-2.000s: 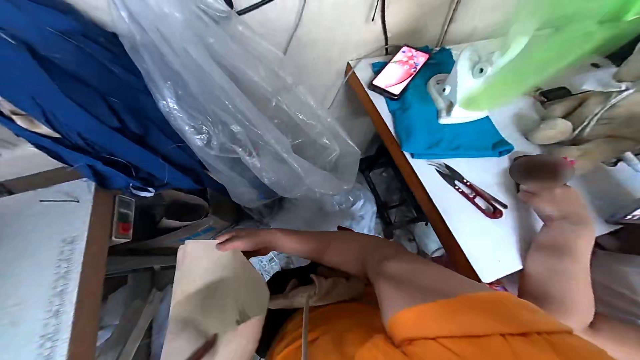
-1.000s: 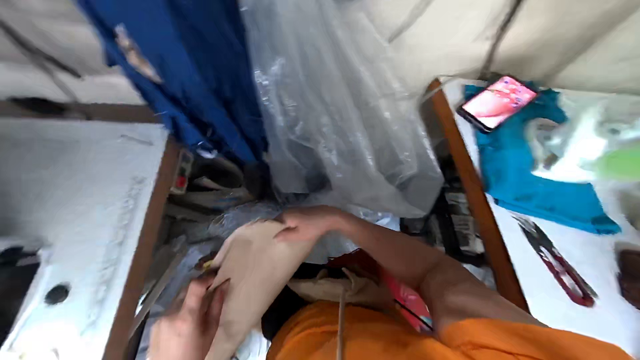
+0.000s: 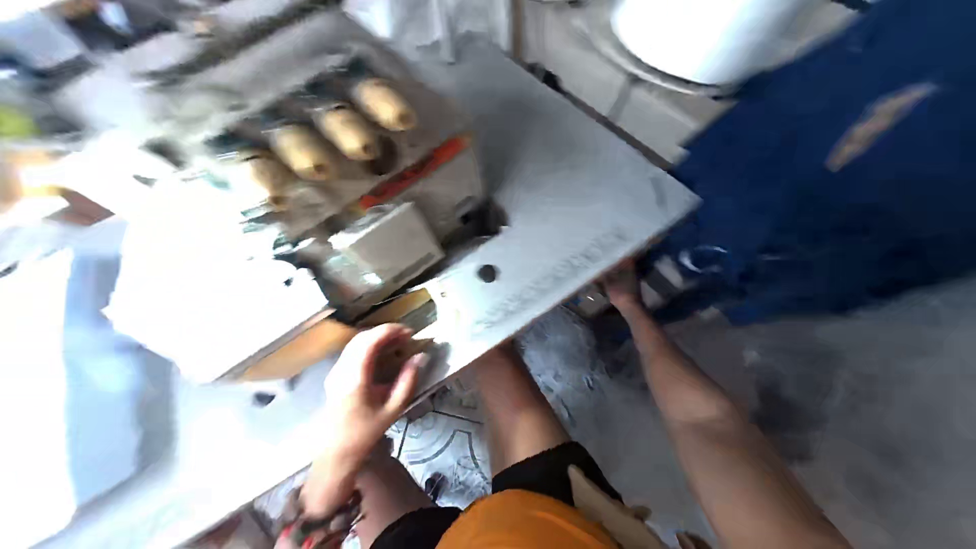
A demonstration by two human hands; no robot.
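My left hand (image 3: 385, 370) is above the front of a white sewing table (image 3: 564, 252), beside an overlock sewing machine (image 3: 404, 236). Its thumb and index finger curve toward each other; blur hides whether anything small is between them. My right hand (image 3: 624, 284) reaches to the underside of the table's right edge, by a small box-like part (image 3: 591, 300); its fingertips are partly hidden. A piece of beige fabric (image 3: 610, 511) lies across my lap, touched by neither hand.
Four-part rows aside, several cream tension knobs (image 3: 347, 131) stand on the machine. Dark blue fabric (image 3: 846, 206) hangs at the right. A white round object (image 3: 701, 34) is at the top. Patterned flooring (image 3: 450, 442) shows below the table.
The view has swung far left to the sewing machine. Both hands have let go of the beige fabric they held a second ago; my right hand is now at the table's underside.
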